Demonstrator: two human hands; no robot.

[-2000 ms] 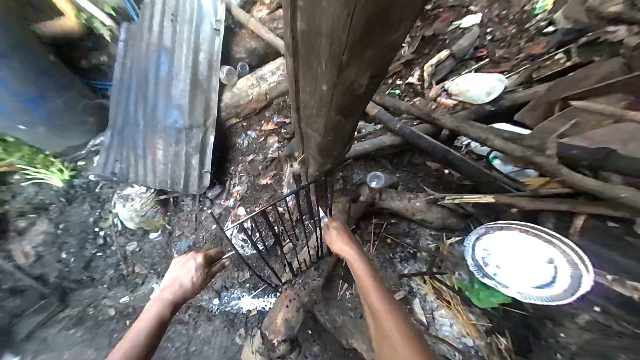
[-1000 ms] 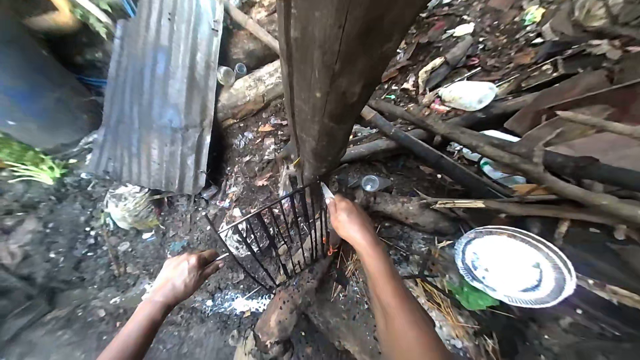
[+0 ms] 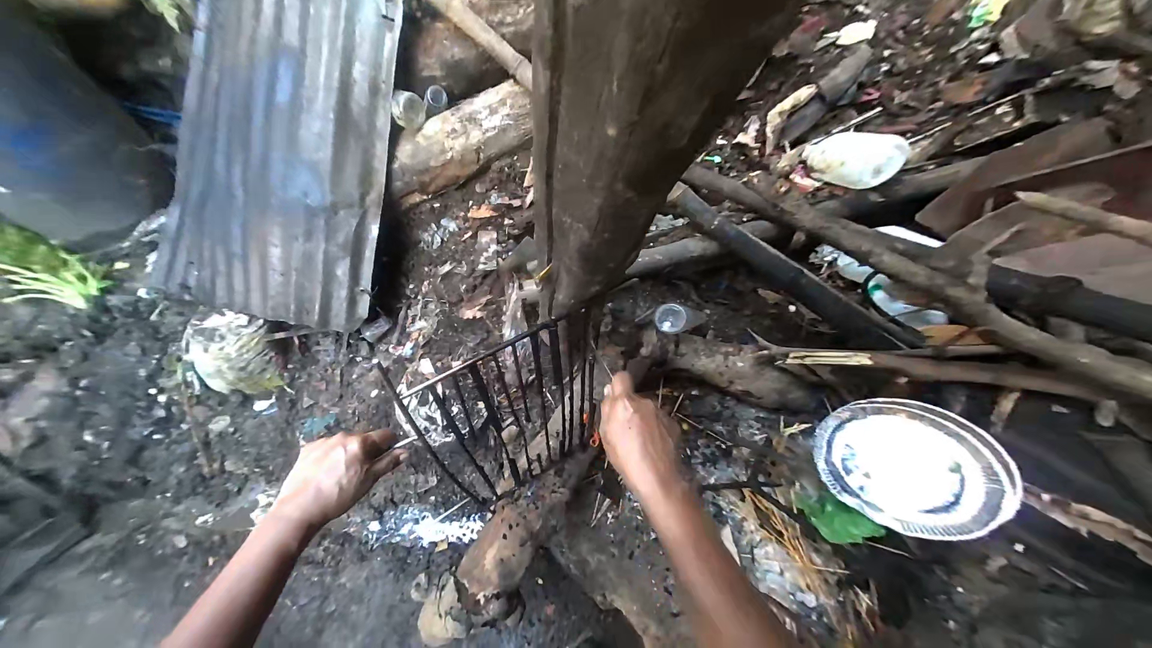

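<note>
A blackened metal grill rack (image 3: 504,405) stands tilted on its edge over a thick piece of wood (image 3: 508,540), against the foot of a wooden post (image 3: 621,135). Left of the rack, my left hand (image 3: 337,472) pinches a thin, pale piece that reaches the rack's side; what it is cannot be told. At the rack's right side my right hand (image 3: 634,432) has its fingers closed on a thin, light, pointed thing, perhaps a blade. Small orange glowing spots show between the rack and my right hand.
A corrugated metal sheet (image 3: 279,162) leans at the upper left. A silvery round tray (image 3: 918,468) lies at the right beside a green leaf (image 3: 837,515). Branches (image 3: 900,270), a plastic bottle (image 3: 859,160) and a clear cup (image 3: 672,318) lie around the post. Glass jars (image 3: 409,109) stand by a log.
My right hand has moved slightly down along the rack's right side since a second ago. My left hand remains at the rack's left side.
</note>
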